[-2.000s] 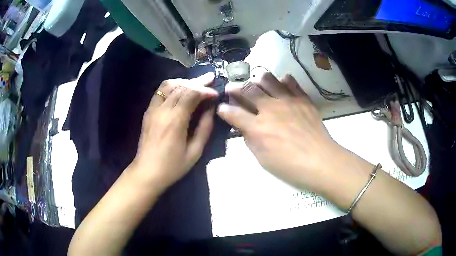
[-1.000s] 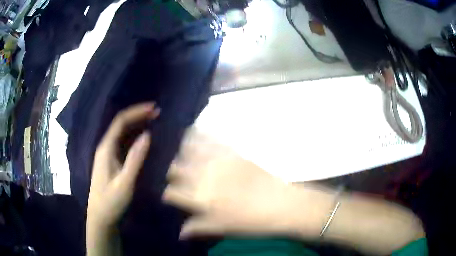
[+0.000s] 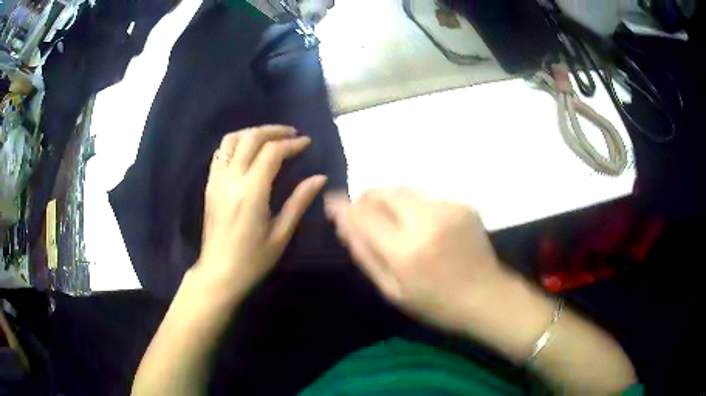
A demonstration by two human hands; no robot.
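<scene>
The dark garment cloth [image 3: 193, 100] lies over the white table, reaching from the presser foot [image 3: 307, 32] at the top down towards my lap. My left hand [image 3: 251, 197] rests on the cloth with its fingers bent and thumb apart; it does not visibly grip anything. My right hand [image 3: 418, 247] is at the cloth's right edge, below the machine bed. Its fingertips are blurred and close together, and look closed on the cloth edge.
The grey machine bed [image 3: 371, 66] is at the top. A grey cord loop [image 3: 592, 139] lies at the right of the white tabletop [image 3: 433, 155], with black cables [image 3: 619, 85] beyond it. A plastic-wrapped bundle [image 3: 68, 224] is at the left. Something red [image 3: 569, 278] lies at the lower right.
My hands have moved down from the presser foot to lower on the cloth. Since the previous frame, both have shifted right and up. The view has tilted down, and the blue display has left it.
</scene>
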